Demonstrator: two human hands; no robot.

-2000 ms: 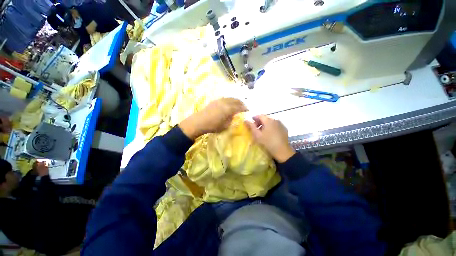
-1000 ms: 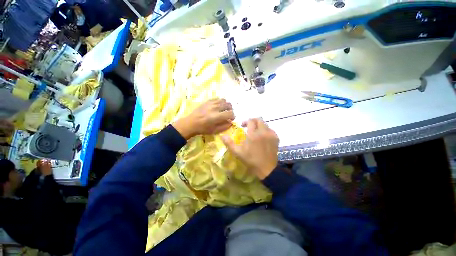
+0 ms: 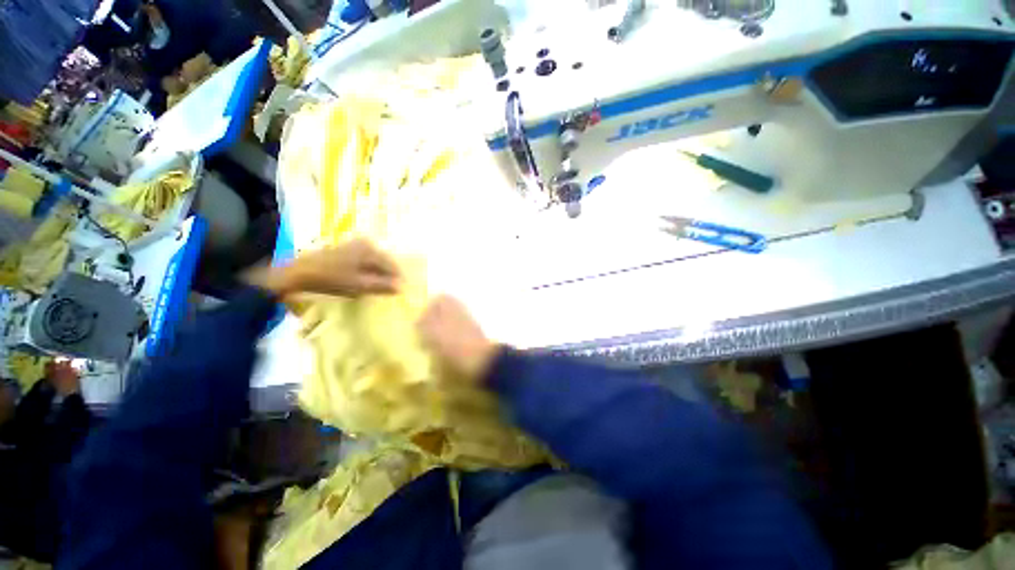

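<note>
A yellow garment piece [image 3: 373,362] hangs over the table's front edge and bunches down onto the lap. My left hand [image 3: 340,268] is on its upper left part, blurred, fingers bent over the cloth. My right hand [image 3: 454,334] is at its right side, also blurred, with the fingertips against the cloth. Both hands seem to hold the cloth between them. A pile of yellow pieces [image 3: 356,167] lies behind my left hand, left of the needle area [image 3: 565,195].
The white sewing machine [image 3: 690,123] stands at the back right. Blue thread snips [image 3: 715,233] and a dark green handled tool [image 3: 731,173] lie on its bed. A measuring scale [image 3: 712,337] runs along the table's front edge. Other machines and a person's hand [image 3: 63,376] are at left.
Both hands have moved left, away from the needle area, with the yellow piece. They are farther apart, and the cloth is spread higher over the table's front edge.
</note>
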